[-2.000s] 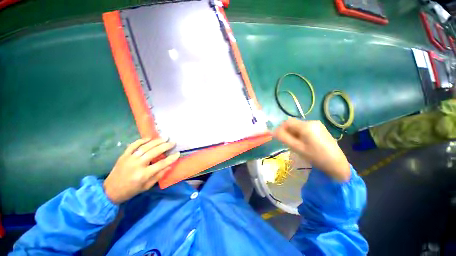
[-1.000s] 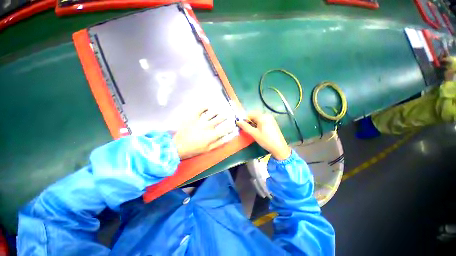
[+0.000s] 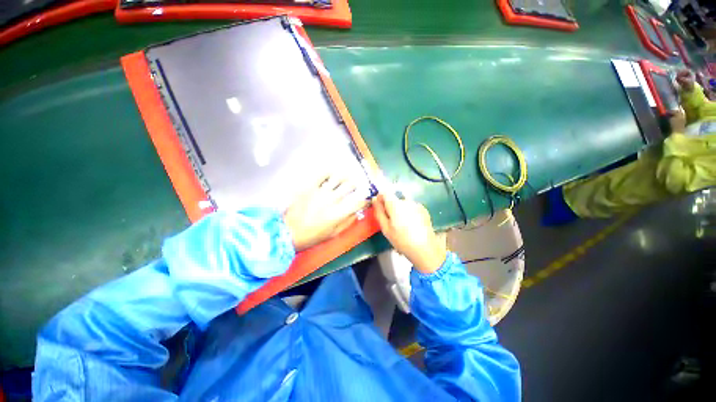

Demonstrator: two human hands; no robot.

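Observation:
A large grey panel [image 3: 228, 102] with dark detailed edges lies in a red-orange tray [image 3: 161, 129] at the bench's near edge. A thin black strip [image 3: 179, 111] lies along the panel's left side. My left hand [image 3: 326, 210] lies on the panel's near right part, fingers spread, holding nothing that I can see. My right hand [image 3: 408, 229] is at the panel's near right corner, fingertips together close to my left hand. Something small and dark shows at its fingertips; whether it is held is unclear.
Two yellow-green strip coils, one looser [image 3: 408, 149] and one tighter [image 3: 481, 166], lie right on the green bench [image 3: 565, 118]. A whitish bucket [image 3: 516, 275] with black strips stands below. More red trays [image 3: 235, 14] lie beyond. A person in yellow-green sleeves [image 3: 628, 179] is at far right.
Since two seconds ago, my left hand has moved from the tray's near left corner to the right. My right hand has come in to the panel's corner. Both have barely moved in the last second.

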